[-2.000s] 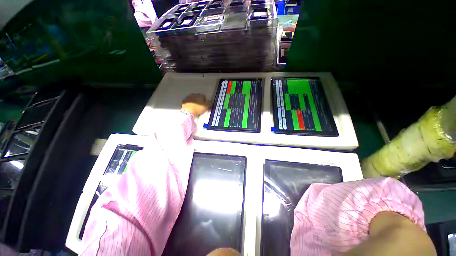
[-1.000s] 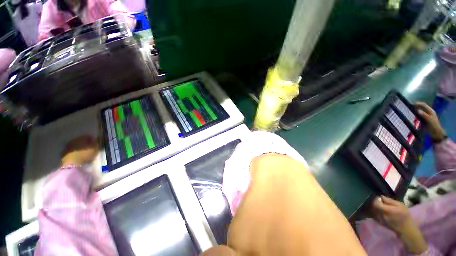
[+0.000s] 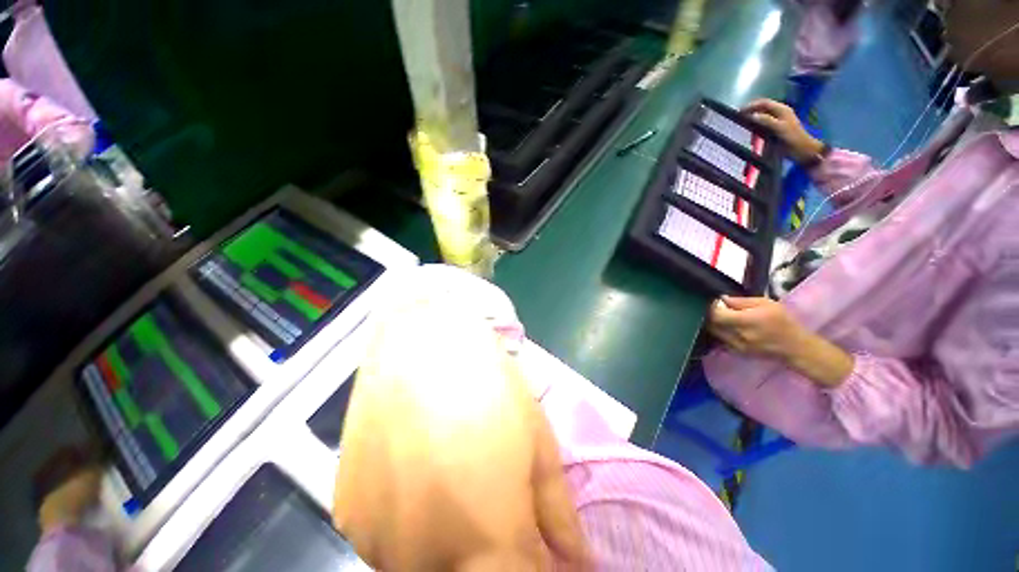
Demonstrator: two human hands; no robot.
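Two lit display units, the left (image 3: 163, 393) and the right (image 3: 288, 279), show green bars, some red, and white text in the far pale foam tray (image 3: 386, 248). An unlit black unit (image 3: 266, 525) lies in the near tray, cut off by the bottom edge. Another dark unit (image 3: 333, 416) is mostly hidden behind my right hand. My left hand (image 3: 69, 492) is small, dark and blurred, on the far tray beside the left lit unit. My right hand (image 3: 447, 447) is large, overexposed and close to the camera above the near tray; its fingertips and anything in it cannot be made out.
A post with yellow wrapping (image 3: 456, 196) stands behind the trays. Black trays (image 3: 559, 134) and a pen-like item (image 3: 637, 143) lie beyond it. At right, a person in a pink smock (image 3: 894, 313) holds a black tray of several lit screens (image 3: 706, 196). Clear blister trays (image 3: 84, 240) are at left.
The view has swung right, so the trays moved left and the person at right shows more fully. My right hand now looms at the centre; my left hand stays beside the left lit unit.
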